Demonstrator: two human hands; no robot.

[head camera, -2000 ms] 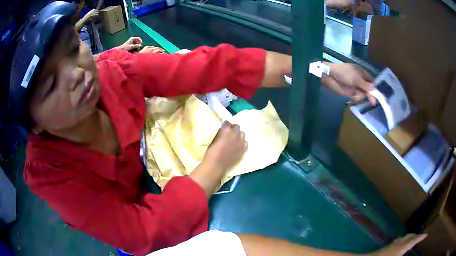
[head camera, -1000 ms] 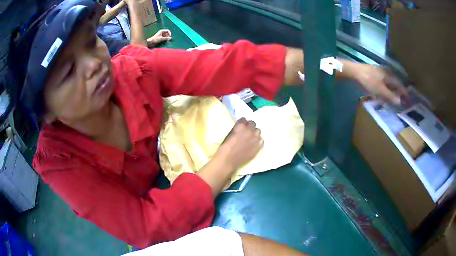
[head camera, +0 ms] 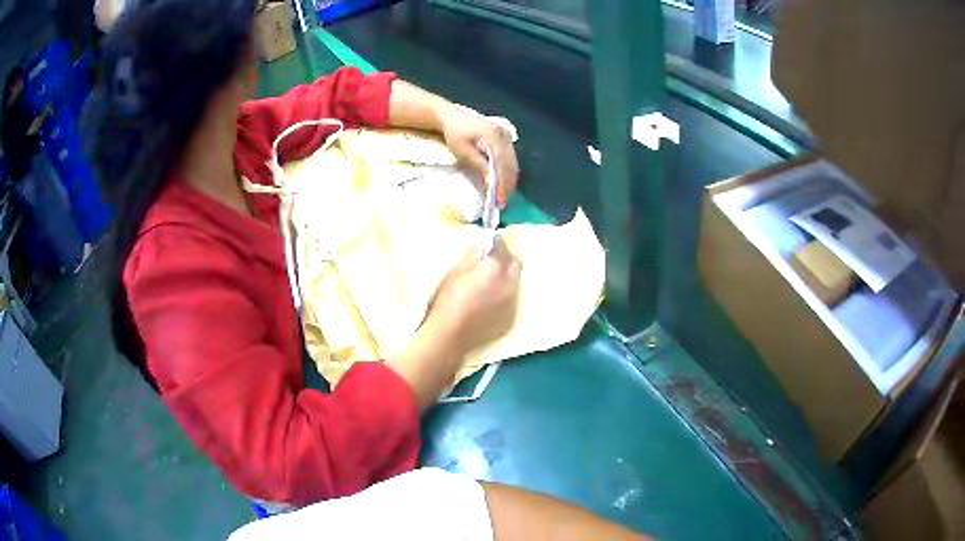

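Note:
An open brown mailer box (head camera: 778,317) stands at the right with its lid raised. Inside, a white foam insert (head camera: 894,372) frames grey-silvery flat surfaces. A small brown inner box (head camera: 823,271) lies in the middle. A white leaflet (head camera: 857,241) with a small dark picture lies partly over it. A white sleeve and bare forearm, seemingly my left, cross the bottom edge; the hand is cut off. My right hand is not in the picture.
A person in red sits at the left, hands holding a thin white item above a crumpled yellow-tan paper sack (head camera: 360,248). A green metal post (head camera: 626,232) stands on the green bench (head camera: 550,423). Cardboard shows at lower right.
The person in red has let go of the leaflet on the foam, drawn the arm back to the sack and turned the head away. My left hand has left the picture.

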